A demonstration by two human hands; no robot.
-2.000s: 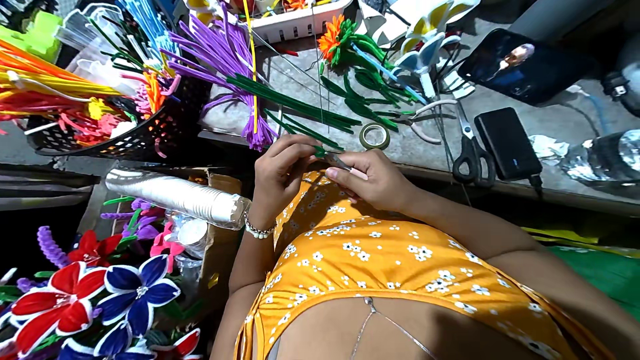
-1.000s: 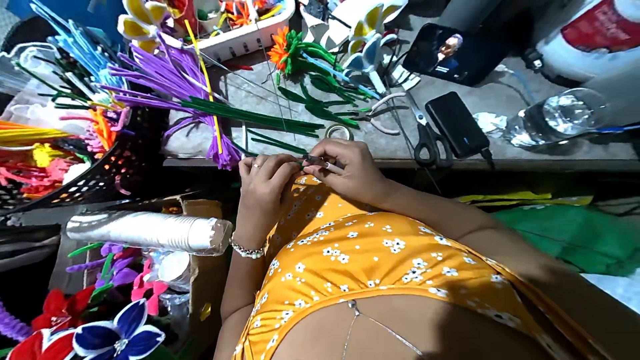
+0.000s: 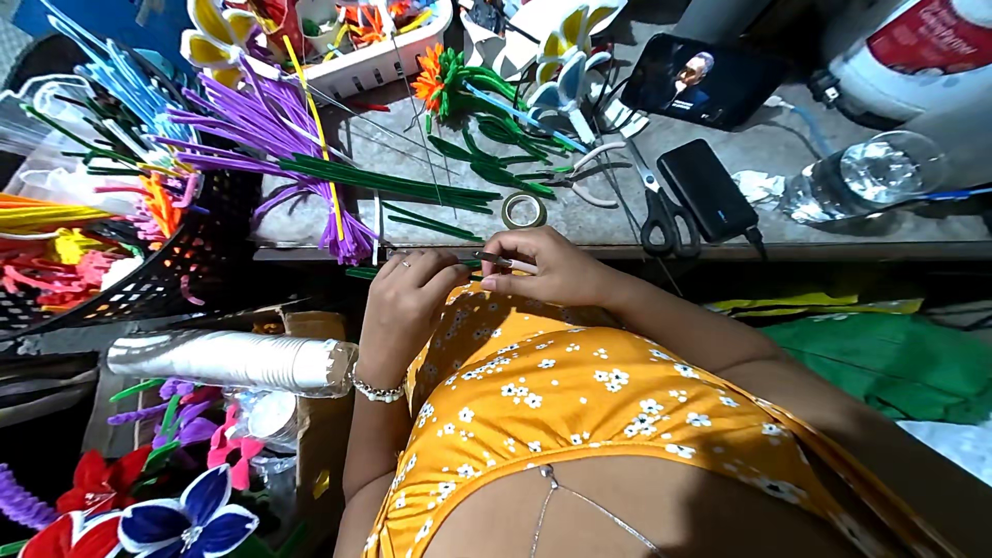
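My left hand (image 3: 411, 302) is at the bench's front edge, its fingers closed on a dark green pipe cleaner (image 3: 363, 273) whose end sticks out to the left. Close beside it, my right hand (image 3: 535, 267) holds a small slim tool with a dark metal tip and a pale handle (image 3: 522, 266); its exact kind cannot be told. The green stem runs between both hands, partly hidden by the fingers. Just above them lie a roll of green tape (image 3: 523, 211), a few loose green pipe cleaners (image 3: 430, 222) and a longer green bundle (image 3: 387, 183).
Purple pipe cleaners (image 3: 263, 132) and a black basket (image 3: 209, 232) of coloured ones are at the left. Pliers (image 3: 593, 174), black-handled scissors (image 3: 668, 225), a power bank (image 3: 709, 190), a phone (image 3: 697, 81) and a glass of water (image 3: 868, 174) lie right. Plastic-wrapped cups (image 3: 232, 363) and pipe-cleaner flowers (image 3: 186, 519) sit lower left.
My two hands have moved slightly apart, with the green pipe cleaner now showing between and beside them. The view has shifted a little.
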